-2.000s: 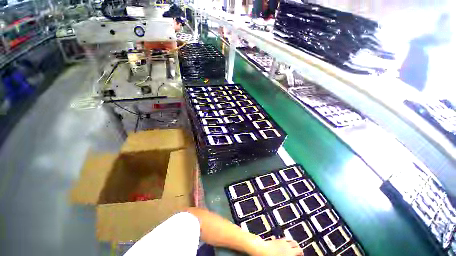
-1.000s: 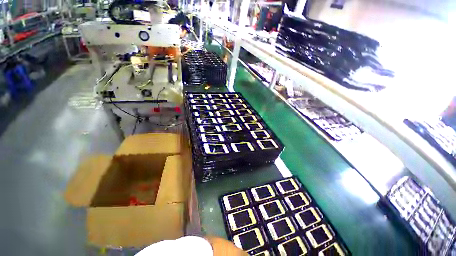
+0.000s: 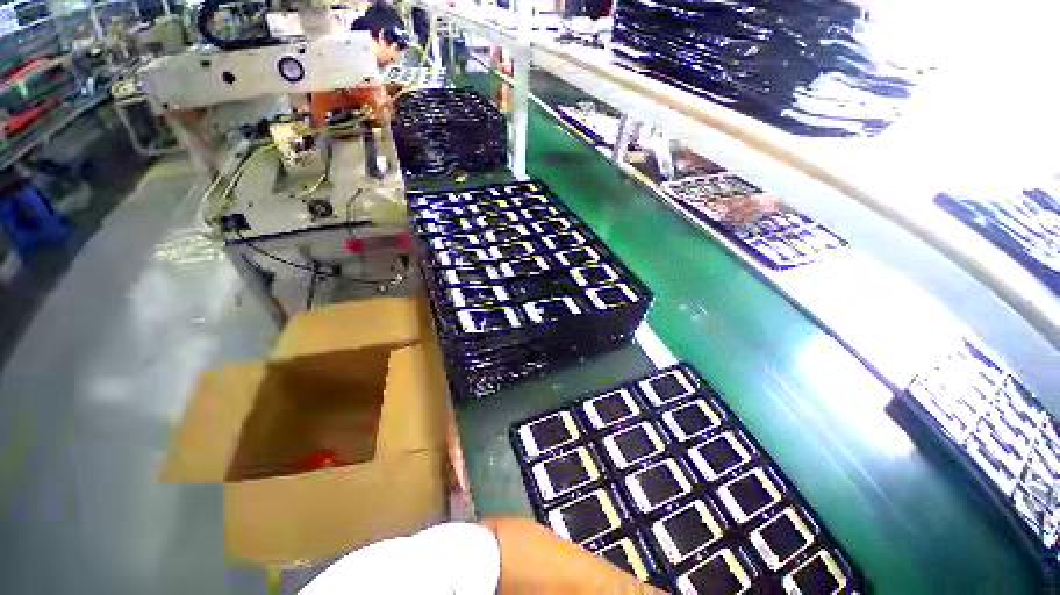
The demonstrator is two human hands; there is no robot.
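Note:
A black component tray (image 3: 527, 474) lies in front of me at the bottom right. Its three rows of pockets hold dark phone display units (image 3: 657, 485) with white or gold edges. The bottom edge of the picture cuts off its near end. My left forearm, in a white sleeve, reaches in along the bottom edge towards the tray's near left part. My left hand is cut off below the picture. My right hand is out of the picture. Neither hand's hold can be seen.
Stacked trays (image 3: 541, 351) stand beyond the working tray. An open cardboard box (image 3: 337, 511) is at the left, with a bench machine (image 3: 262, 72) behind. The green conveyor belt (image 3: 721, 337) runs along the right, under a shelf. A person (image 3: 380, 35) is in the background.
My left hand was over the near part of the tray and has gone out below the picture. The forearm then drew back, and now reaches further right again. The view has shifted slightly.

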